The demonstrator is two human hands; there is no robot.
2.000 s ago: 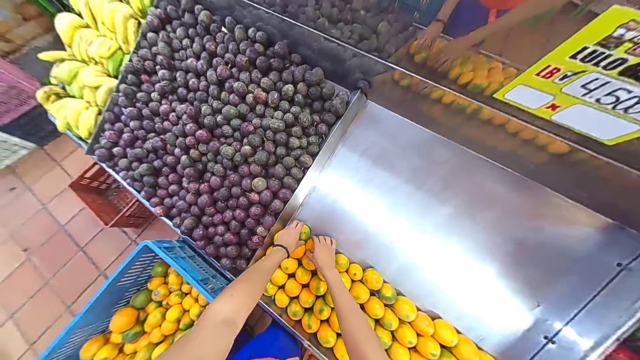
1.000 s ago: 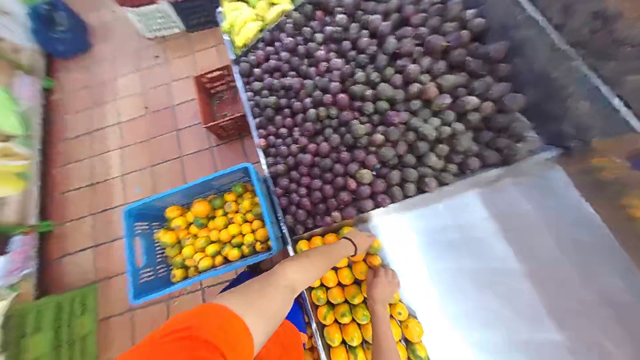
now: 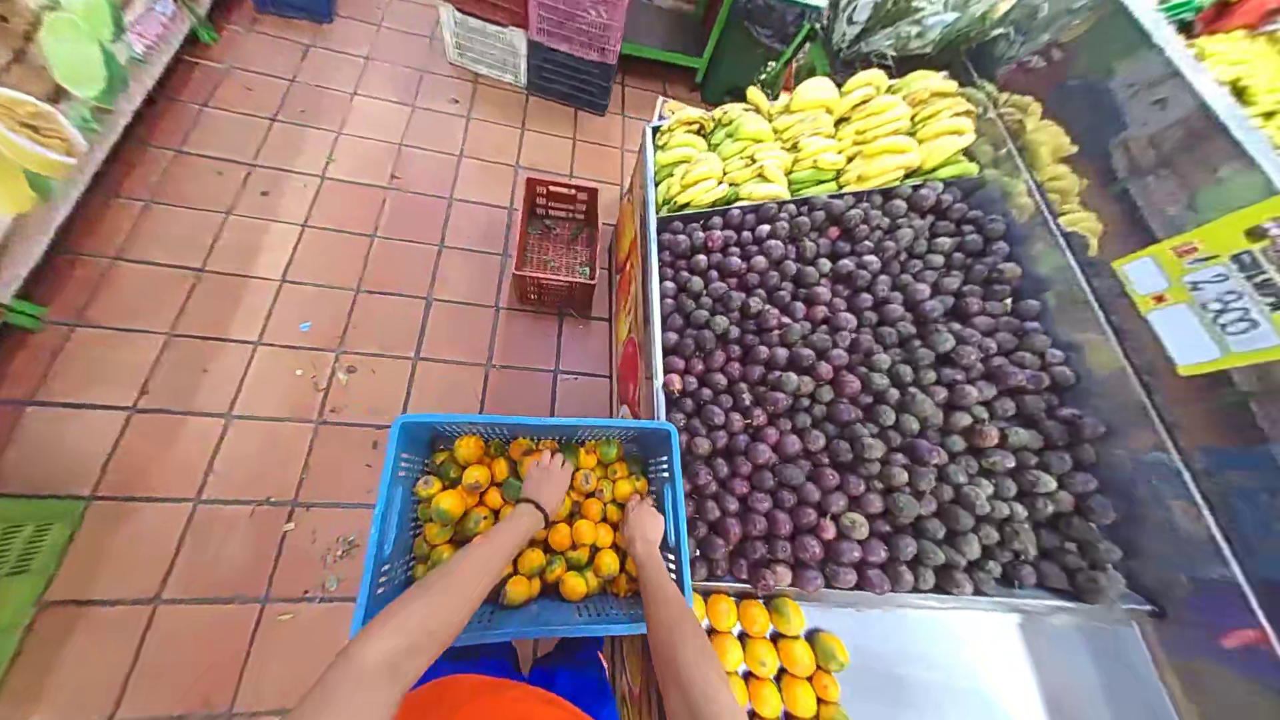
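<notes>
A blue plastic crate [image 3: 530, 630] full of orange and green lulo-like fruits [image 3: 572, 585] stands in front of me. Both my hands are down among its fruits. My left hand [image 3: 547, 482], with a dark band at the wrist, touches fruits near the middle; whether it grips one is hidden. My right hand [image 3: 642, 522] is at the fruits by the crate's right side, its fingertips hidden. To the right, orange fruits [image 3: 762, 657] lie in rows on the metal display counter [image 3: 930, 650], beside a heap of dark purple fruits [image 3: 800, 400].
Bananas [image 3: 820, 135] lie beyond the purple fruits. A red plastic crate [image 3: 557, 245] stands on the tiled floor left of the display, and stacked crates [image 3: 572, 65] stand farther back. A green crate [image 3: 35, 560] is at the left edge. A yellow price sign [image 3: 1205, 290] is at right.
Both hands have moved from the rows of orange fruit on the metal counter into the blue crate at the left. The view has swung left.
</notes>
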